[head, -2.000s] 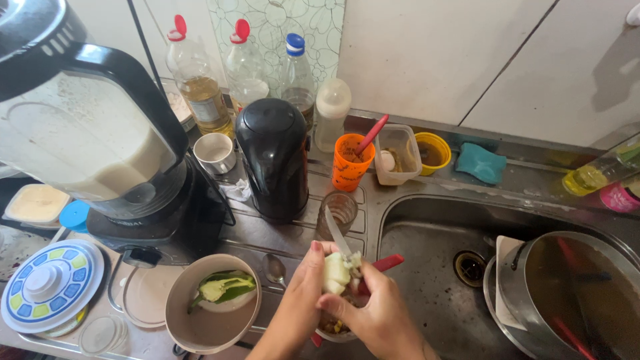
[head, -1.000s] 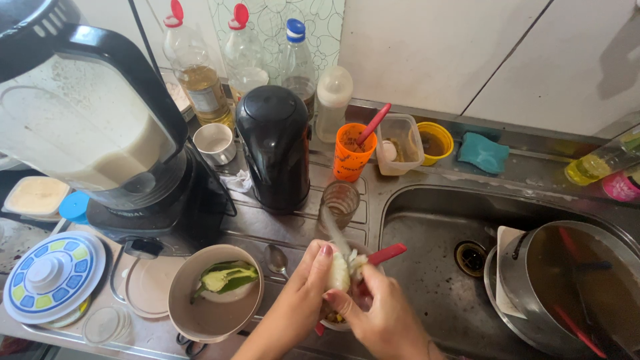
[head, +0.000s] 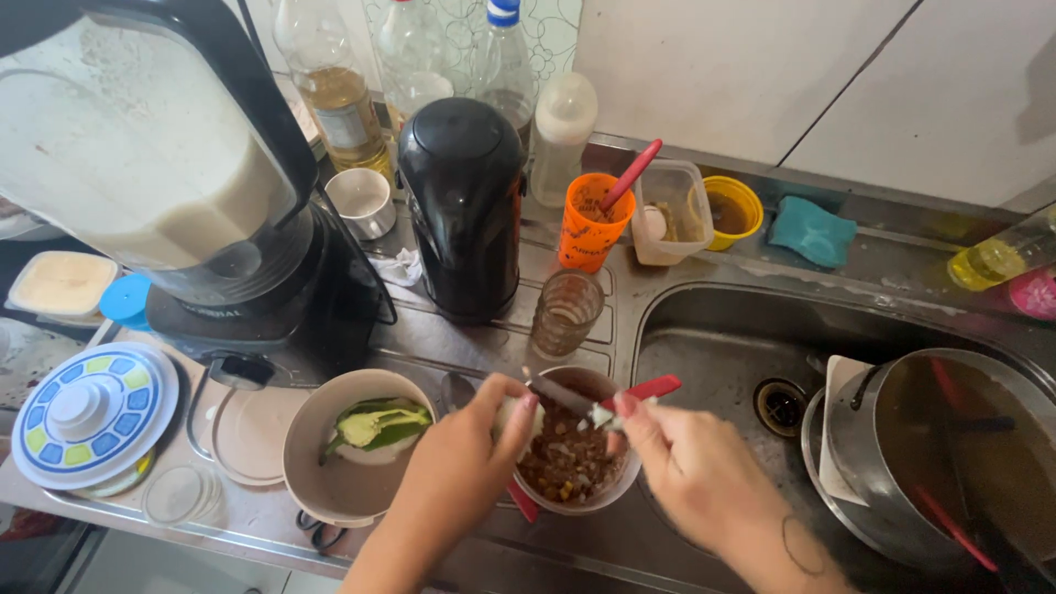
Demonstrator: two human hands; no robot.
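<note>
My left hand point(head: 478, 445) holds a piece of peeled onion point(head: 528, 421), mostly hidden behind its fingers, over the left rim of a bowl point(head: 575, 506). In my right hand point(head: 693, 462) is a knife point(head: 565, 396), its blade pointing left across the bowl, with white bits of onion at the fingertips. Inside the bowl lies a brown chopped mixture point(head: 573, 462) with yellow and white pieces. A red handle point(head: 656, 388) sticks out at the bowl's right, and another red piece point(head: 521, 499) shows at its lower left. Left of my hands, a beige pot point(head: 355, 503) contains cut green pepper point(head: 379, 425).
A ribbed glass point(head: 568, 313), black thermos point(head: 462, 214) and orange cup point(head: 596, 223) stand behind the bowl. The blender point(head: 247, 313) is at left. At right, the sink point(head: 701, 355) holds a metal pot point(head: 866, 429) of brown liquid. A teal sponge point(head: 813, 231) lies behind the sink.
My hands were close together around the onion; now they are apart, my right hand further right with the knife blade lower over the bowl. The mixture in the bowl is more exposed.
</note>
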